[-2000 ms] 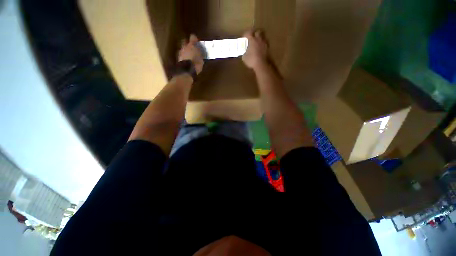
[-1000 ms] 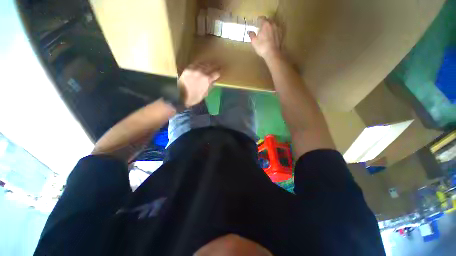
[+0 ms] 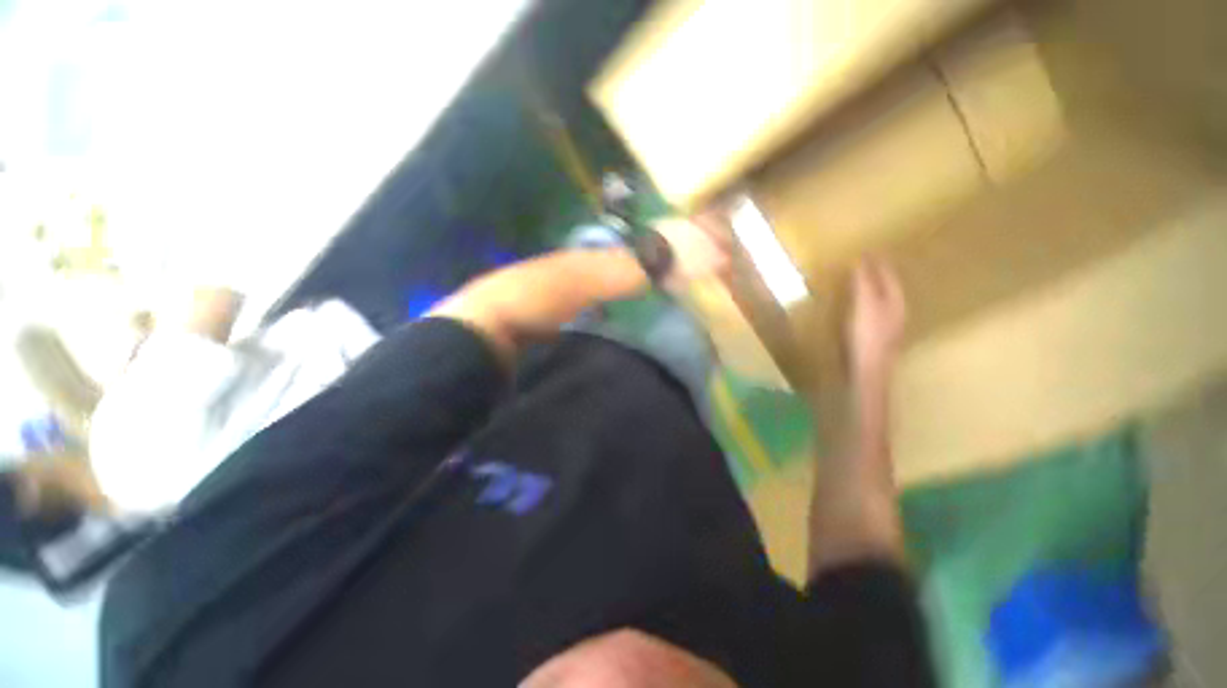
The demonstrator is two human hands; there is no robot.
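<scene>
The view is blurred. A large open brown carton (image 3: 1029,262) fills the upper right, with its flaps folded out. A short white strip, which looks like white product boxes (image 3: 770,251), shows inside it along the near wall. My left hand (image 3: 697,249) is at the carton's near edge, just left of the white boxes; its fingers are blurred. My right hand (image 3: 877,303) is inside the carton, to the right of the white boxes and apart from them. Its grip is too blurred to tell.
A long white table (image 3: 337,108) runs along the upper left. A person in white (image 3: 229,397) is at the left beside it. A blue object (image 3: 1070,625) stands on the green floor (image 3: 1023,518) at the lower right.
The view has swung round, so the carton now lies to the upper right and tilted. My left hand has moved up to the white boxes. My right hand has come away from them.
</scene>
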